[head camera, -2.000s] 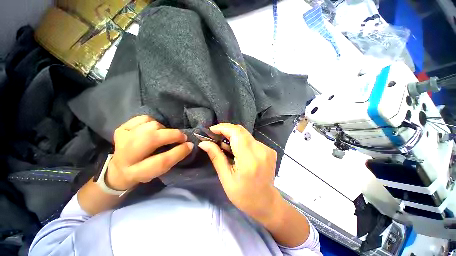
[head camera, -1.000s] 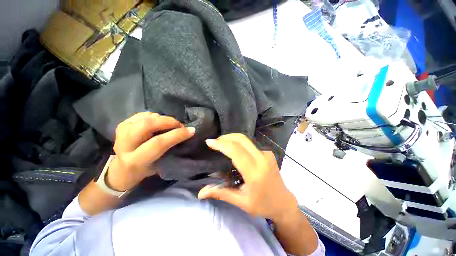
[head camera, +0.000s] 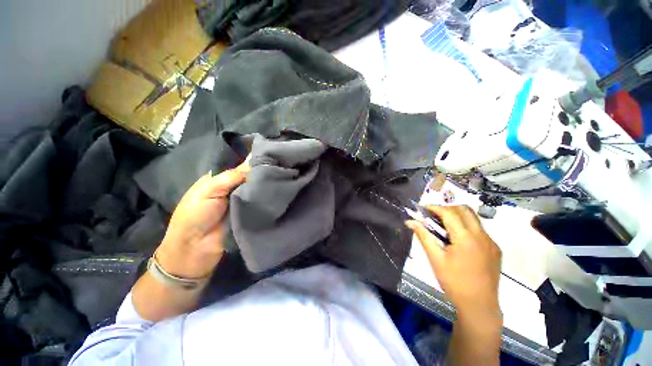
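A dark charcoal garment (head camera: 286, 86) with yellowish stitch lines lies in front of me, over my lap and the table edge. My left hand (head camera: 202, 225) holds the garment at its left side, beside a smooth grey flap (head camera: 286, 214) that hangs open; some fingers are hidden by the cloth. My right hand (head camera: 457, 250) is to the right of the garment, over the table edge. It holds small thread snips (head camera: 427, 223) between thumb and fingers, with the pointed end towards the garment. The snips are slightly blurred. Thin thread lines run over the dark cloth near them.
A white sewing machine head (head camera: 493, 139) with a blue stripe stands at the right. A cardboard box (head camera: 136, 86) is at the upper left, and a dark garment pile (head camera: 64, 179) at the left. Black scraps (head camera: 565, 314) lie at the lower right. Plastic bags (head camera: 536, 43) lie at the back.
My right hand has moved right, away from the garment, with the snips. My left hand has shifted lower, and the cloth is turned so the smooth grey flap shows.
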